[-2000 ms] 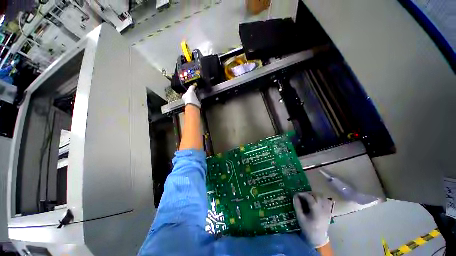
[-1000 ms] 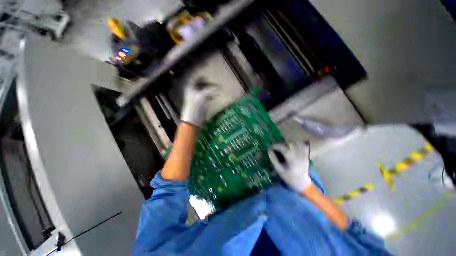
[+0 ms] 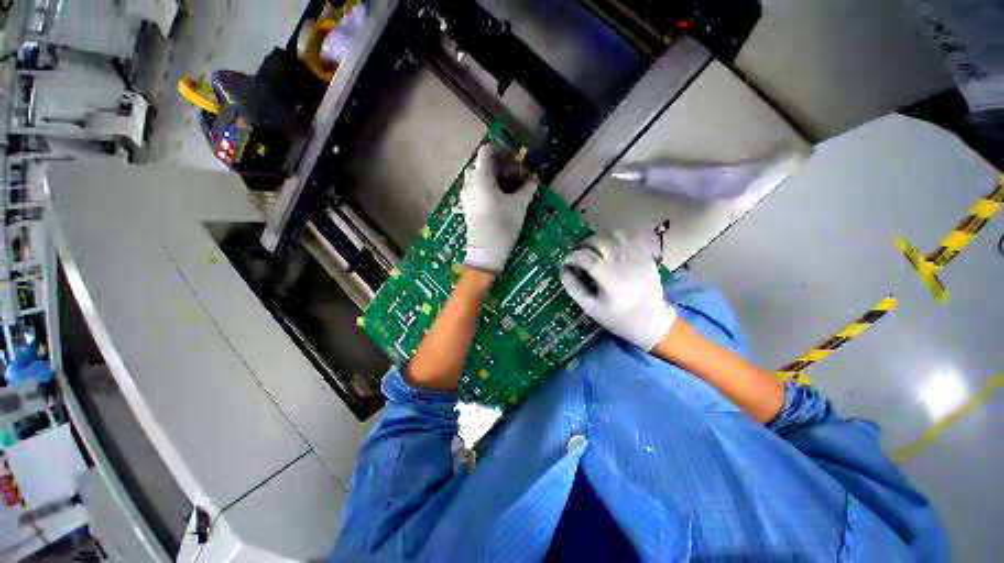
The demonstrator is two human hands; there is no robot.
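Observation:
A green printed circuit board [image 3: 517, 330] lies tilted across the rails in front of me, with small yellow-gold squares on it. My left hand [image 3: 495, 214], in a white glove with darkened fingertips, is over the board's far end, fingers bent down at its surface. My right hand [image 3: 622, 288], also gloved, is over the board's right edge with fingers curled. Whether either hand grips the board or a small piece is hidden. My left forearm covers part of the board.
A whitish-lilac bottle [image 3: 705, 178] with a narrow tip lies on the right ledge. A black tape dispenser [image 3: 244, 138] with red lit digits stands beyond the metal rail [image 3: 330, 127], near a yellow ring [image 3: 319, 46]. Grey machine panels are at left; yellow-black floor tape [image 3: 837, 339] is at right.
My left hand has come back from the tape dispenser to the board's far end. My right hand stays by the board's right edge. The view has turned, so the scene appears rotated.

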